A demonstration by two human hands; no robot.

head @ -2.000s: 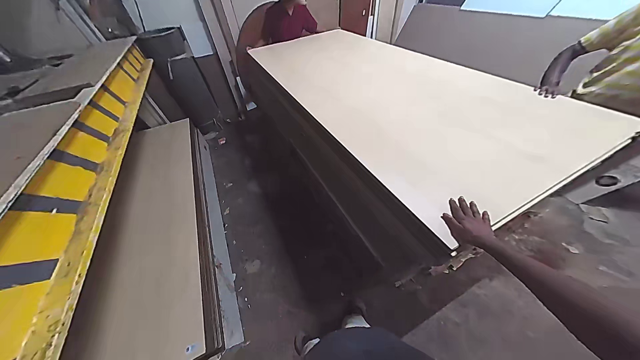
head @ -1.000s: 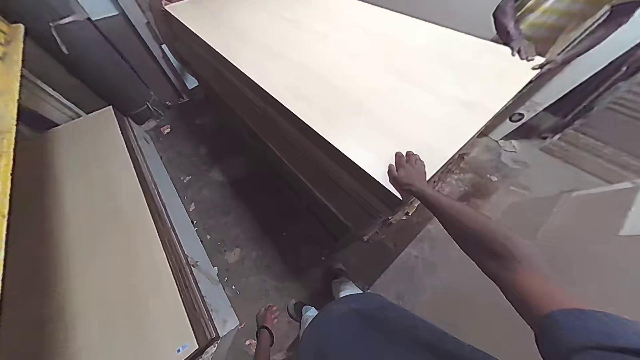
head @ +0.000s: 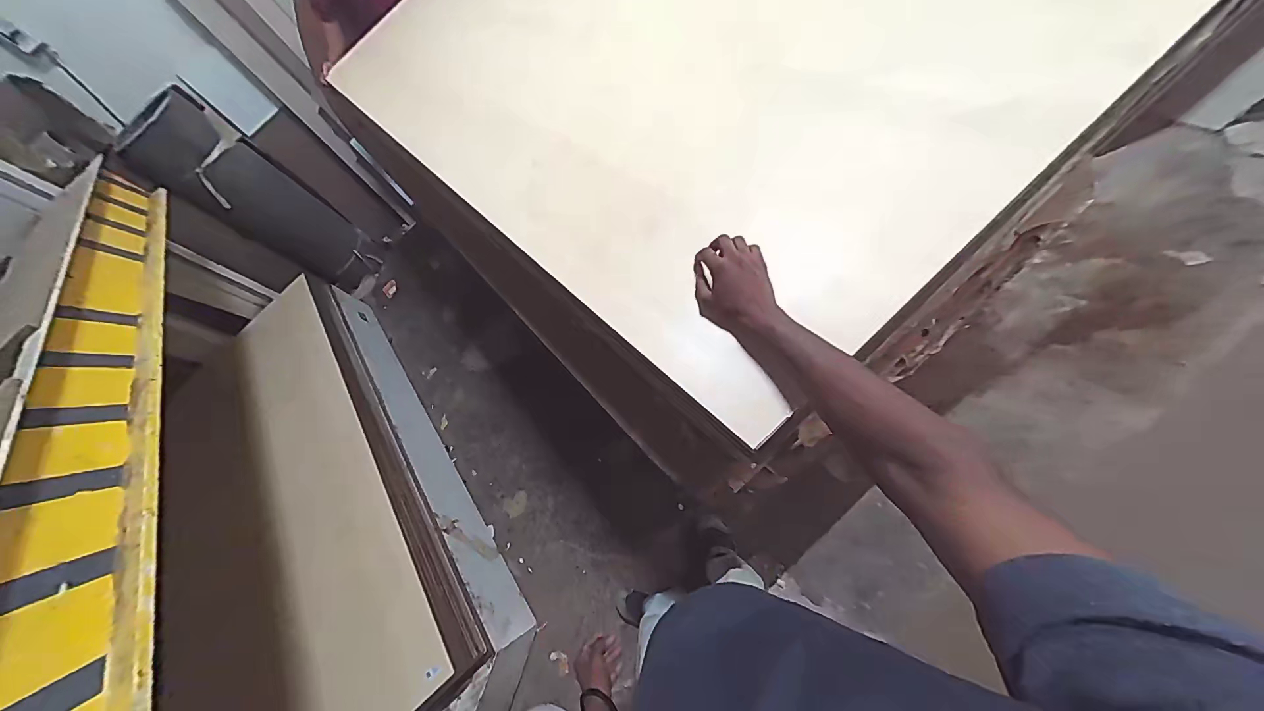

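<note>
A large pale wooden sheet (head: 612, 178) lies flat on top of a dark-edged stack of sheets. My right hand (head: 736, 281), fingers curled, is over the sheet near its close corner; whether it touches the surface cannot be told. Nothing shows in its fingers. Low in the view, beside my feet, my left hand (head: 598, 664) hangs with a dark band at the wrist. Its fingers look loosely apart and hold nothing.
A lower stack of wooden sheets (head: 326, 494) stands at the left, beside a yellow and black striped beam (head: 84, 425). Dark rolls (head: 247, 188) lean behind. Part of a person in red (head: 346, 20) is at the sheet's far left corner. Small debris dots the concrete floor (head: 494, 464).
My right hand, flat with spread fingers two seconds ago, is now curled and farther in from the sheet's near corner. The person in yellow at the right is out of view.
</note>
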